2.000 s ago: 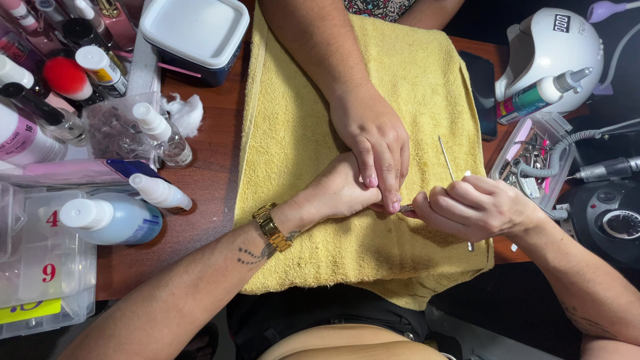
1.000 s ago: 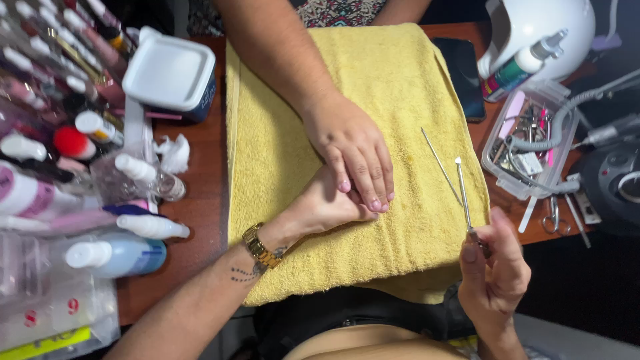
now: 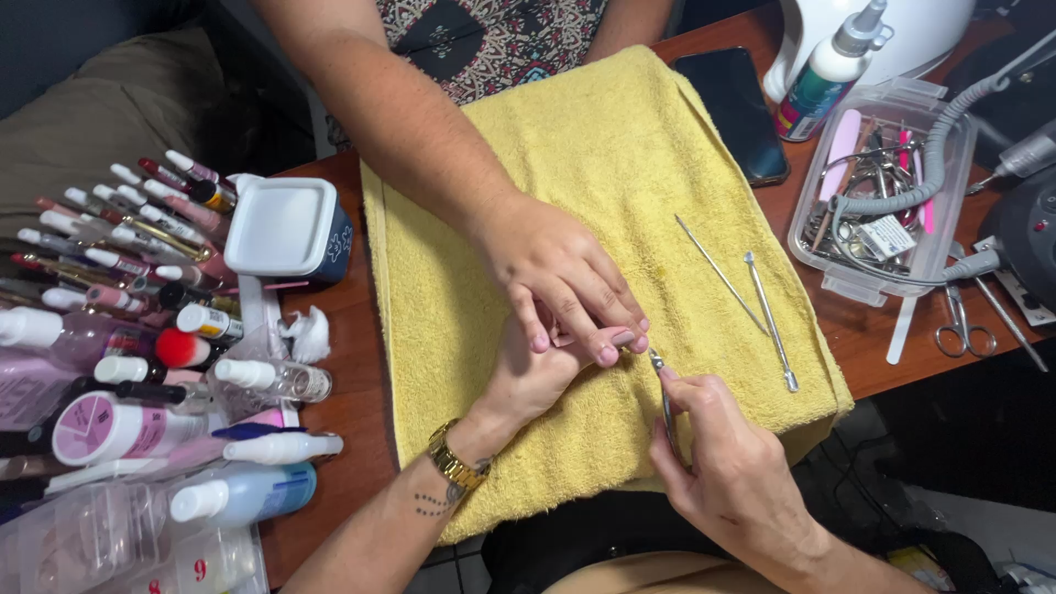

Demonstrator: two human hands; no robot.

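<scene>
My left hand (image 3: 536,367), with a gold watch (image 3: 454,458) at the wrist, holds the fingers of another person's hand (image 3: 561,272) from below. Between thumb and fingers of my right hand (image 3: 718,445) is a pair of metal cuticle nippers (image 3: 667,404), its tip close to one of that person's fingertips. Two thin metal manicure tools, a cuticle pusher (image 3: 769,322) and a slimmer rod (image 3: 718,271), lie on the yellow towel (image 3: 511,140) to the right of the hands. The nippers' handles are partly hidden by my fingers.
Polish bottles (image 3: 148,247), a lidded tub (image 3: 285,227), cotton (image 3: 309,334) and a blue spray bottle (image 3: 247,493) crowd the left. On the right are a phone (image 3: 734,111), a white bottle (image 3: 829,74), a plastic box of tools (image 3: 804,239), scissors (image 3: 961,330) and a corded electric nail file (image 3: 1027,157).
The pusher lay partly beneath or beside my right hand; now it lies apart on the towel. My right hand has moved in from the right edge to the other person's fingertips with the nippers.
</scene>
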